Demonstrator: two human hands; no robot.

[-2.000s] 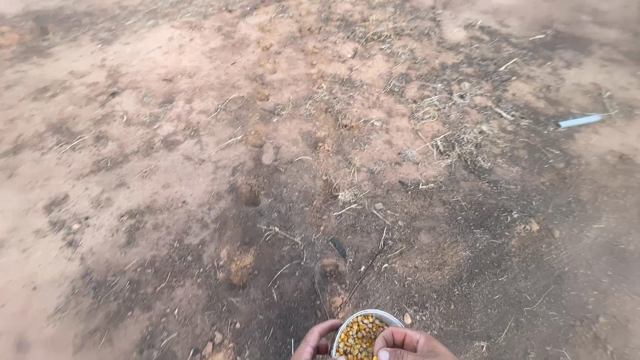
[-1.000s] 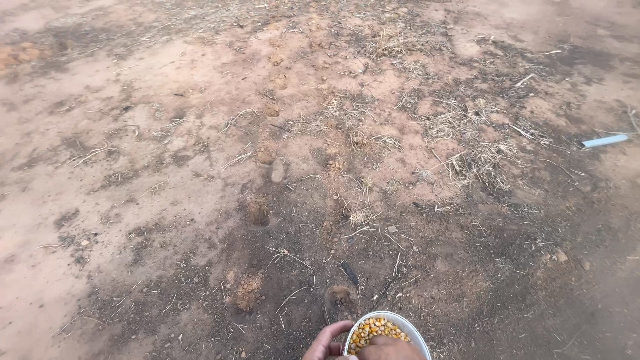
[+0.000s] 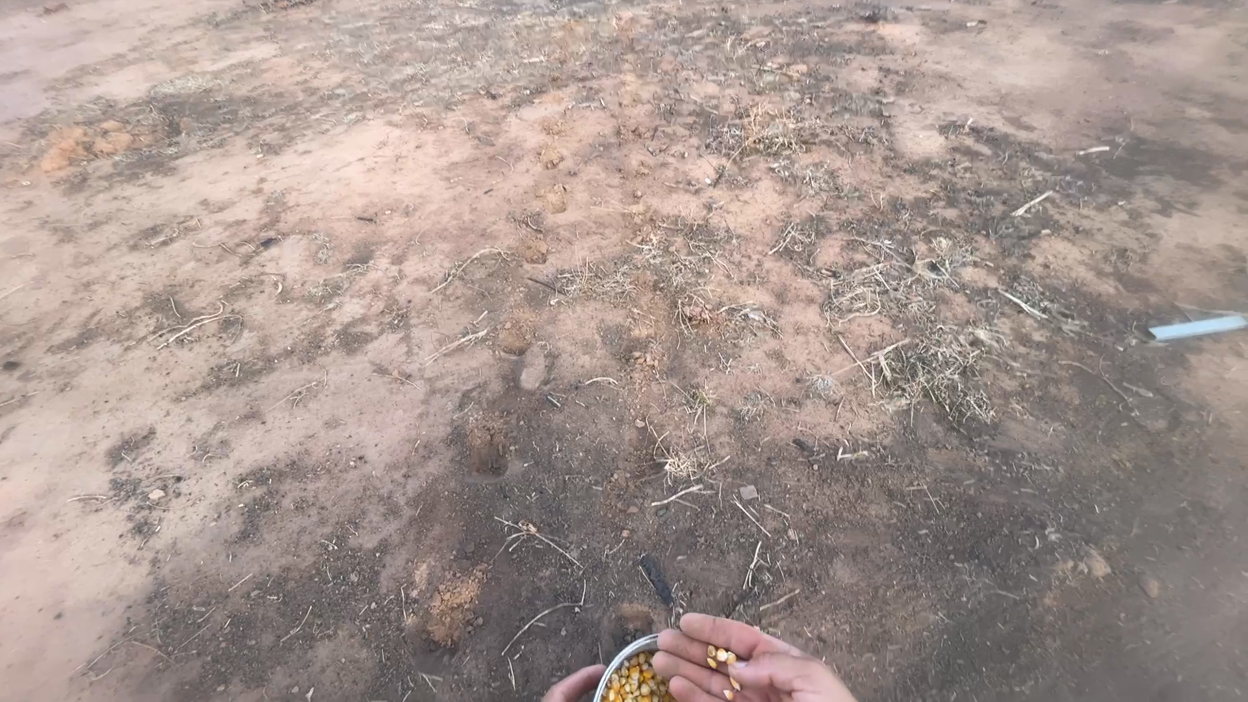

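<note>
At the bottom edge, my left hand [image 3: 575, 684] holds a round, pale-rimmed container [image 3: 612, 671] from its left side; only part of that hand shows. Yellow and orange corn kernels [image 3: 636, 681] fill the container. Just right of it, partly over its rim, my right hand [image 3: 746, 665] is turned palm up with a few corn kernels [image 3: 721, 656] on its fingers, the thumb against them.
Bare reddish soil [image 3: 370, 390] with dark patches spreads ahead. Small dug holes [image 3: 487, 447] run away from me in a rough line, one near the container. Dry grass and roots [image 3: 936, 366] lie at right, with a light blue strip [image 3: 1199, 328] beyond. A dark stick [image 3: 656, 580] lies close by.
My right hand was in the container among the kernels; now it is out to the right, showing kernels on its fingers. The view has tilted up somewhat.
</note>
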